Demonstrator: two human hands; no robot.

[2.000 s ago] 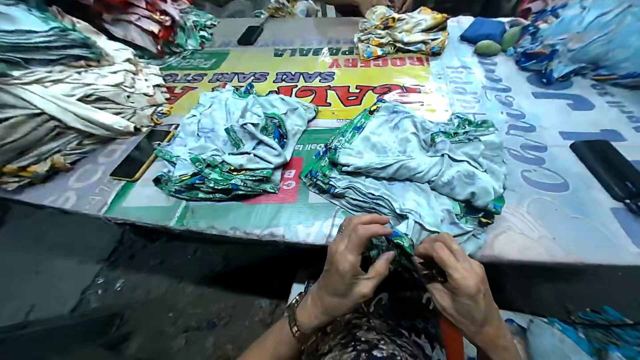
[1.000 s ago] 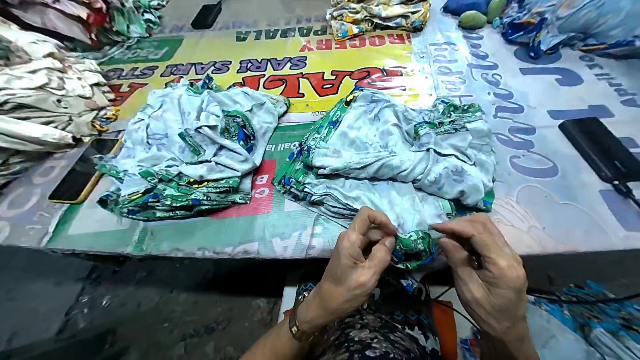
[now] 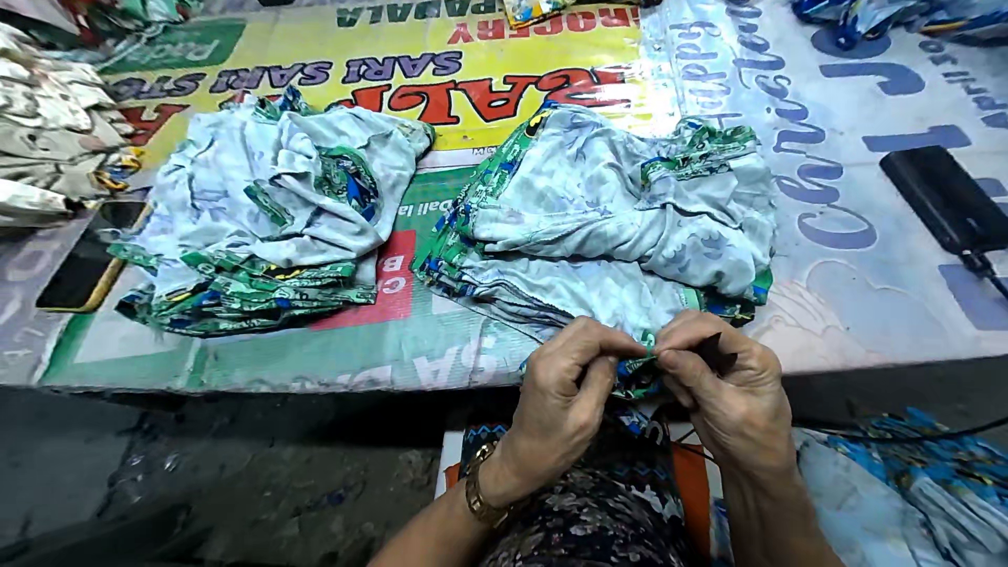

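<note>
At the table's near edge my left hand [image 3: 571, 394] pinches the green printed trim of a garment [image 3: 638, 374] between thumb and forefinger. Facing it, my right hand [image 3: 724, 386] grips the same trim close by, with a small dark object [image 3: 715, 353] partly hidden in its fingers; what it is cannot be told. Directly beyond both hands lies a stack of pale blue garments with green trim [image 3: 614, 205]. To its left, apart from it, rests a second stack of similar garments [image 3: 276, 189], its trimmed edges facing me.
A smartphone [image 3: 90, 260] lies at the left beside a heap of cream cloth [image 3: 47, 126]. A black device with a cable [image 3: 949, 205] sits on the right of the banner-covered table [image 3: 465, 362]. Blue patterned fabric [image 3: 906, 488] lies low at the right, below the table edge.
Both hands stay at the table's near edge on the green trim, and their fingertips have come closer together than one second ago. The view has shifted somewhat.
</note>
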